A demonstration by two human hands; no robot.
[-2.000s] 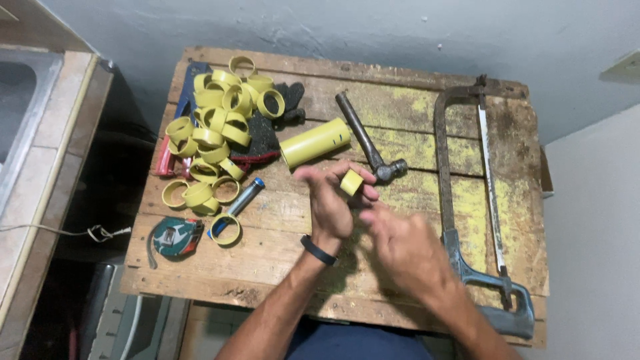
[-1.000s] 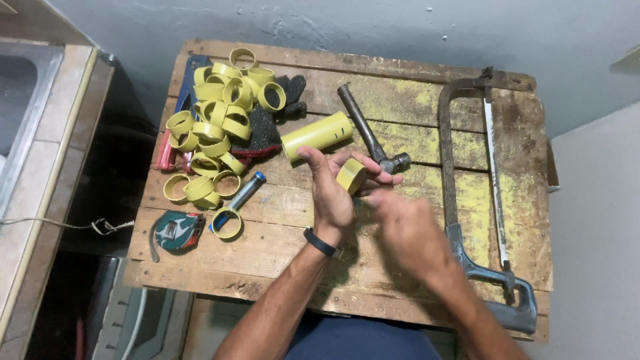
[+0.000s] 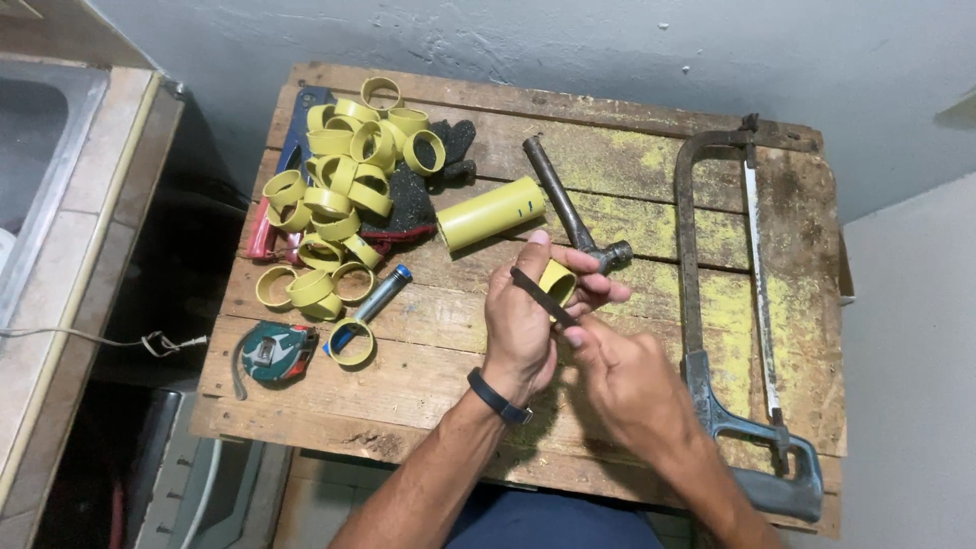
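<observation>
My left hand (image 3: 526, 320) holds a short yellow plastic pipe ring (image 3: 557, 284) above the wooden table, its fingers curled around it. In my right hand (image 3: 629, 374) is a thin dark strip, perhaps a file or a blade piece (image 3: 543, 296), which lies across the near side of the ring. Just beyond my hands a longer yellow pipe (image 3: 492, 213) with dark marks rests on the boards. A ball-peen hammer (image 3: 560, 191) lies beside it, its head close to my left fingertips.
Cut yellow rings (image 3: 335, 171) are heaped at the left over a dark glove (image 3: 408, 202) and a blue and red tool (image 3: 263, 232). A tape measure (image 3: 278, 351), a marker (image 3: 381, 297) and a ring (image 3: 352, 341) lie nearer. A hacksaw (image 3: 690, 244) lies right, amid yellow dust on the wooden table (image 3: 412, 381).
The dark strip now shows plainly in my right hand, which was blurred in both earlier frames. My left hand still holds the ring, whose opening now faces more to the right.
</observation>
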